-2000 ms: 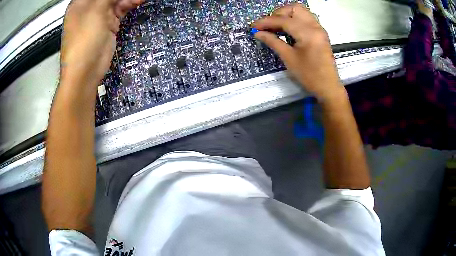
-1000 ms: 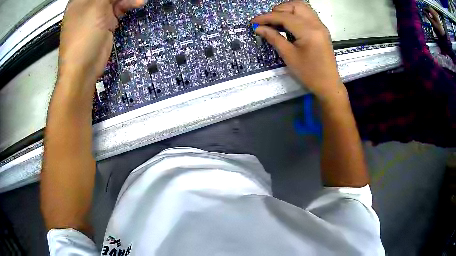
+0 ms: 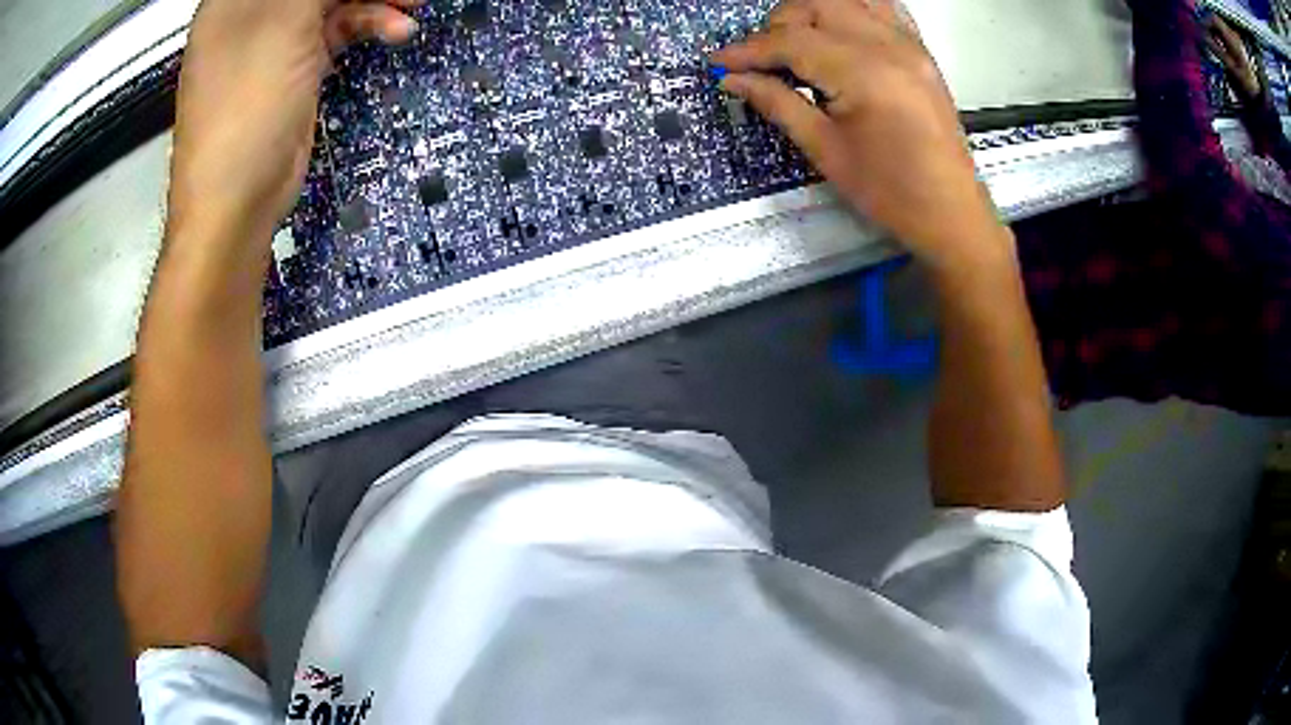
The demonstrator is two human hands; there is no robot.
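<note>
A dark purple-black PCB panel with dense white markings and rows of dark squares lies in front of me, cut off by the top edge. My right hand is over its right part, thumb and index finger pinching a small bright blue component at the panel surface. Its leads are too small to see. My left hand is at the panel's left end, partly cut off by the top edge. Its fingertips are at the frame edge, and I cannot tell whether they hold anything.
A silver-white conveyor rail runs along the panel's near edge. The pale conveyor bed shows at left. A blue shape lies below the rail on the grey floor. A person in a dark red-purple checked sleeve is at right.
My right forearm has shifted slightly to the right, its fingertips staying near the same spot with the blue component. My left hand has barely moved. The other person's sleeve has shifted position.
</note>
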